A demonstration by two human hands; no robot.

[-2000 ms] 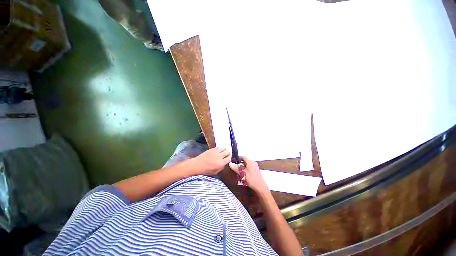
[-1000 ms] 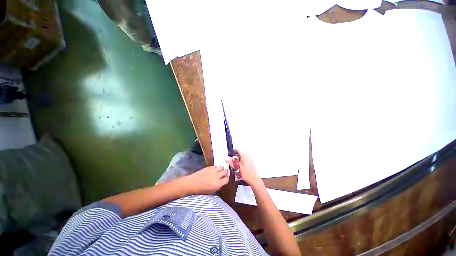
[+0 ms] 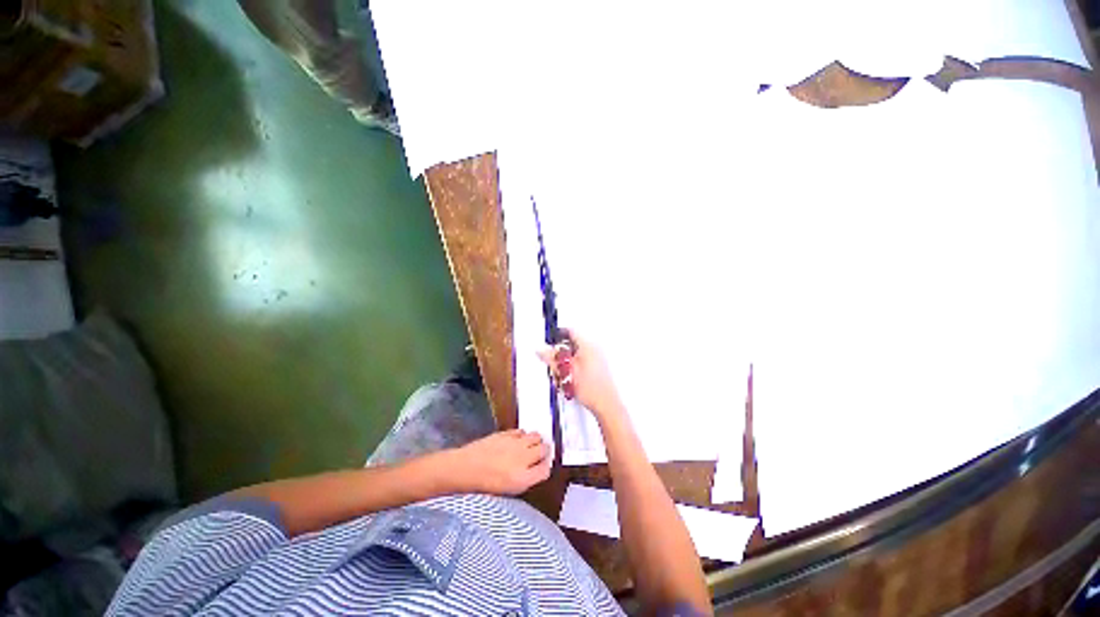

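My right hand [image 3: 581, 369] is shut on the red handles of the shears [image 3: 548, 289]. The long dark blades point away from me and lie in a cut line in the white pattern sheet [image 3: 651, 277], which is washed out to plain white. My left hand [image 3: 516, 460] holds the near end of the narrow paper strip [image 3: 527, 362] left of the cut. A loose white offcut [image 3: 591, 509] lies near the table edge, partly hidden under my right forearm.
Brown table [image 3: 468, 241] shows along the left edge and in gaps at the far right. A metal rail [image 3: 832, 552] runs along the near right edge. Left are green floor [image 3: 290, 253], a cardboard box [image 3: 79, 72] and a grey-green sack [image 3: 91, 416].
The shears and my right hand have moved forward along the sheet, lengthening the cut. My left hand stays near the strip's near end. The view has shifted, showing more of the far table.
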